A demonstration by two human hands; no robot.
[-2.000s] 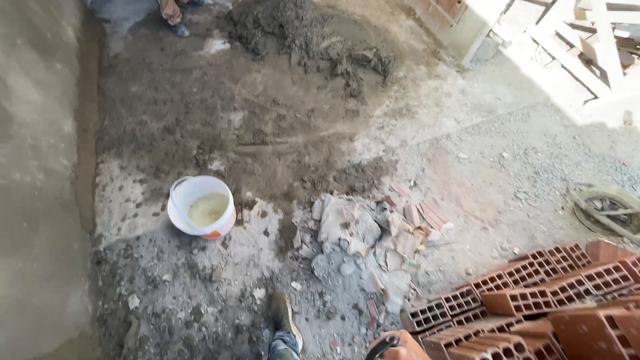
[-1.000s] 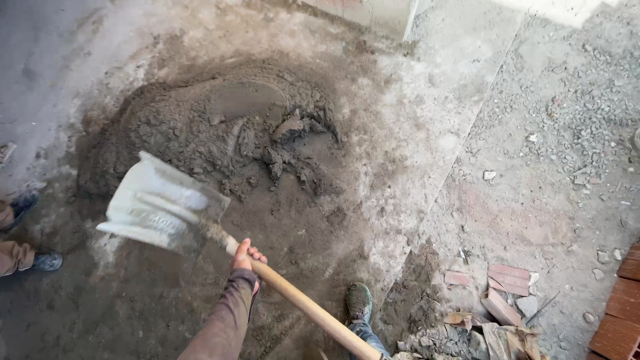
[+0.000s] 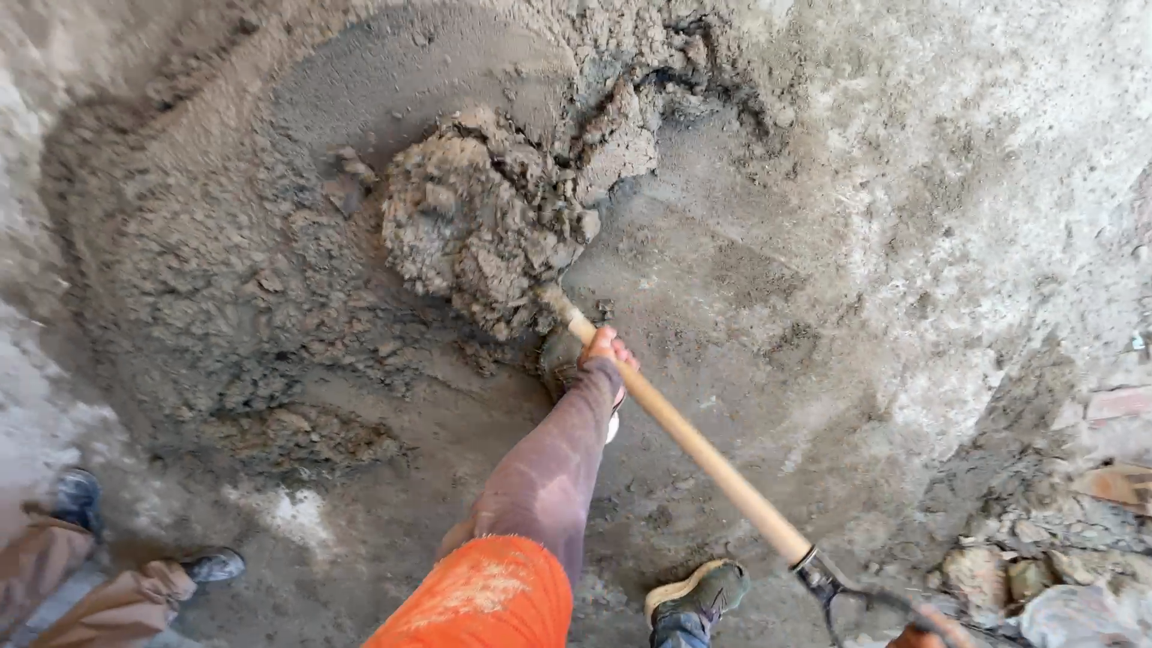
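Note:
My left hand point(image 3: 609, 351) is closed around the lower part of the wooden shaft of a shovel point(image 3: 711, 459). Grey-brown wet mortar point(image 3: 477, 225) lies heaped at the shovel's lower end and covers its blade. Around it spreads the larger mortar pile point(image 3: 216, 243), with a smooth scraped hollow at its top. At the bottom right, my right hand point(image 3: 931, 627) is on the black D-shaped grip at the shaft's upper end, partly cut off by the frame edge.
A person's legs in brown trousers and dusty shoes point(image 3: 213, 565) are at the lower left. One of my shoes point(image 3: 697, 589) stands below the shaft; another shoe is partly hidden behind my left arm. Broken rubble point(image 3: 1044, 558) lies at the lower right.
The shovel blade was bare and in view beside the pile; now it is hidden under mortar. The view has moved closer to the pile. The bucket and bricks seen earlier are out of view.

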